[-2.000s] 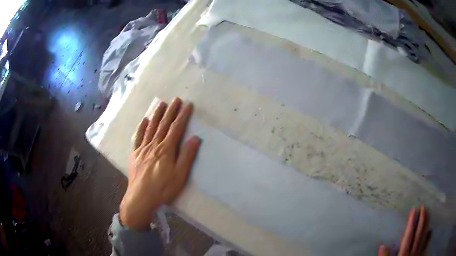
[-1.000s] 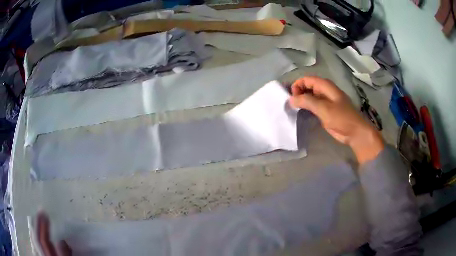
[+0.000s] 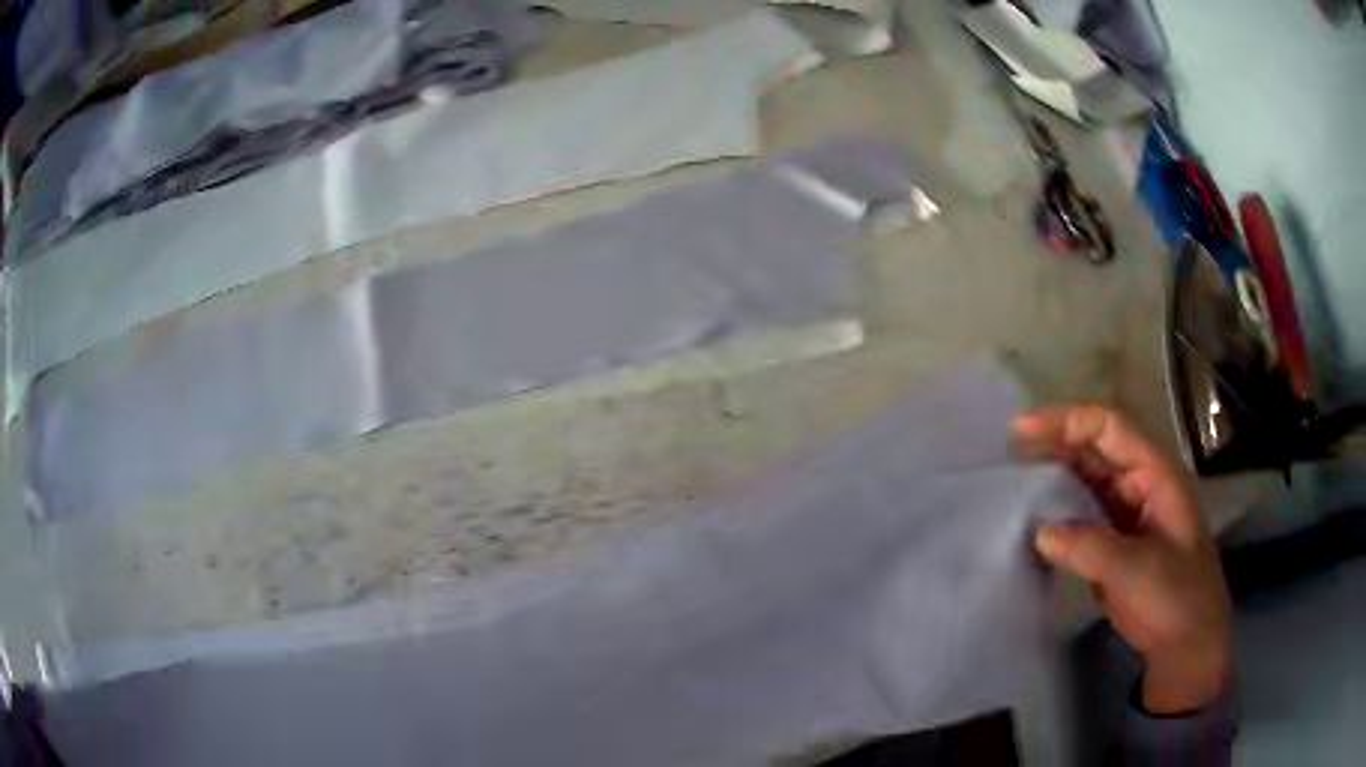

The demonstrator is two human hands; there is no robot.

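Observation:
A long pale grey fabric piece (image 3: 599,599) lies across the near part of the table. A paler strip (image 3: 225,637) shows along its far edge at the left. My right hand (image 3: 1131,547) is at the fabric's right end, pinching it between thumb and fingers, with the fabric there slightly raised and creased. My left hand is not in view. Another grey piece (image 3: 539,307) with a pale crosswise crease lies beyond, its right end folded and rumpled. A white interfacing strip (image 3: 554,143) lies behind that.
A rumpled grey bundle (image 3: 240,90) lies at the far left. Scissors (image 3: 1071,210), a dark iron (image 3: 1221,367) with a red handle and a blue item (image 3: 1161,180) lie at the right. White and grey scraps (image 3: 1056,75) are behind the scissors. Dark specks dot the cover between strips.
My right hand has let go of the lifted white-sided end in the middle row and moved nearer to the front piece's end. My left hand has left the view. The camera view has shifted.

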